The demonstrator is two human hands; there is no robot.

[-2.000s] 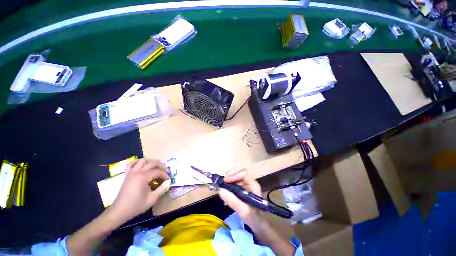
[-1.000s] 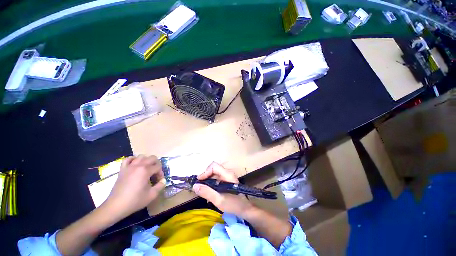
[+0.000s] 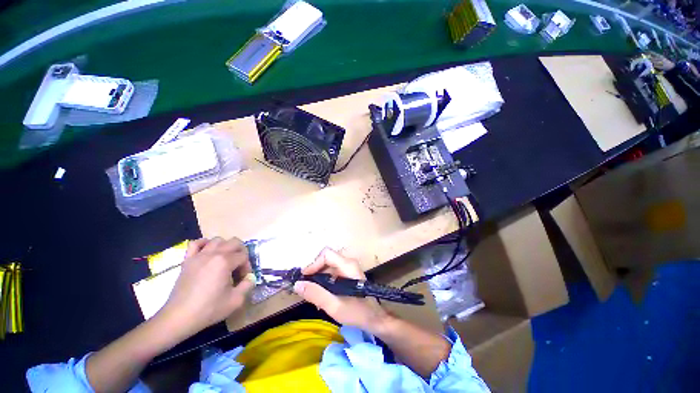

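Note:
My right hand (image 3: 338, 288) is closed around the black soldering iron (image 3: 368, 290), whose tip points left to the circuit board (image 3: 253, 259). The board is at the left end of a glare-washed white housing (image 3: 295, 252) on the mat. My left hand (image 3: 217, 278) is at the board's left side with its fingertips pinched together; whether it holds a lead or the board edge is hidden. A battery cell with yellow edges (image 3: 167, 258) and a white flat piece (image 3: 150, 294) lie left of and partly under my left hand.
A black fan (image 3: 299, 146) and the black soldering station (image 3: 418, 173) stand on the tan mat (image 3: 222, 207). A bagged housing (image 3: 170, 167) lies at left. Beyond is the green conveyor (image 3: 184, 54) with housings and cells. Open cartons (image 3: 506, 269) stand at right. Yellow-edged cells (image 3: 11, 299) lie far left.
The soldering iron has moved left and down, and its tip now reaches the board. My left hand stays at the board. During the last second the hands barely move; conveyor items shift slightly right.

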